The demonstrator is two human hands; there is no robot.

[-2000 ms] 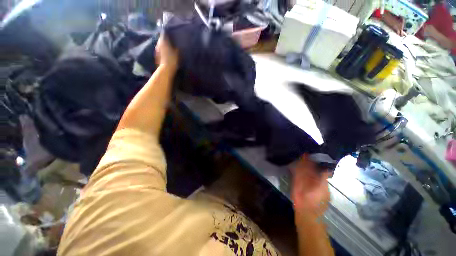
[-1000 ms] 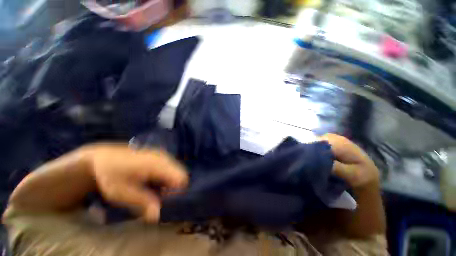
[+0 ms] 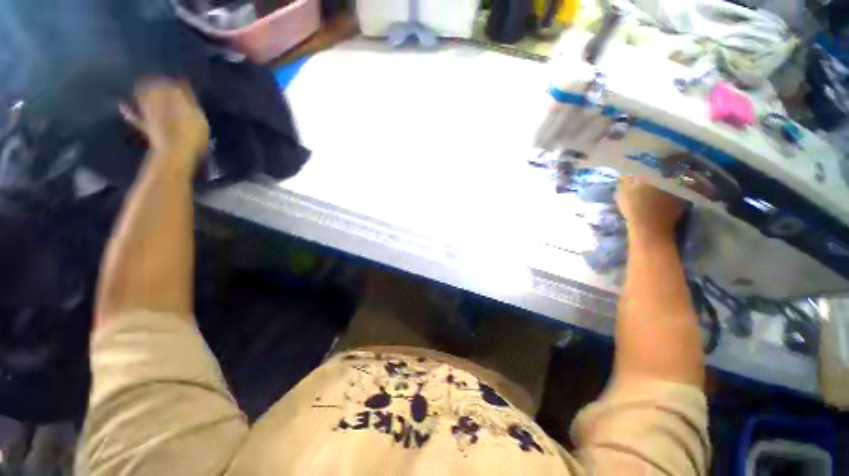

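Observation:
The dark navy cloth (image 3: 247,121) lies heaped at the left end of the white table. My left hand (image 3: 170,116) is at this heap, blurred; whether it grips the cloth cannot be told. The white sewing machine (image 3: 652,139) with a blue stripe stands at the right. My right hand (image 3: 649,200) is under the machine head, at the pile of pale blue-grey pieces (image 3: 607,232); its fingers are partly hidden, and I cannot tell if it holds a piece.
The white table (image 3: 400,139) has a measuring scale along its front edge. A pink basket (image 3: 279,30) and a white box (image 3: 417,19) stand behind. A pink block (image 3: 732,104) sits on the machine. Scissors (image 3: 705,311) lie at the right. A blue basket (image 3: 788,437) stands at lower right.
The dark cloth that lay before me is off the table's front middle. My left hand has moved up and left to the heap. My right hand has left the cloth and moved up to the pale pieces.

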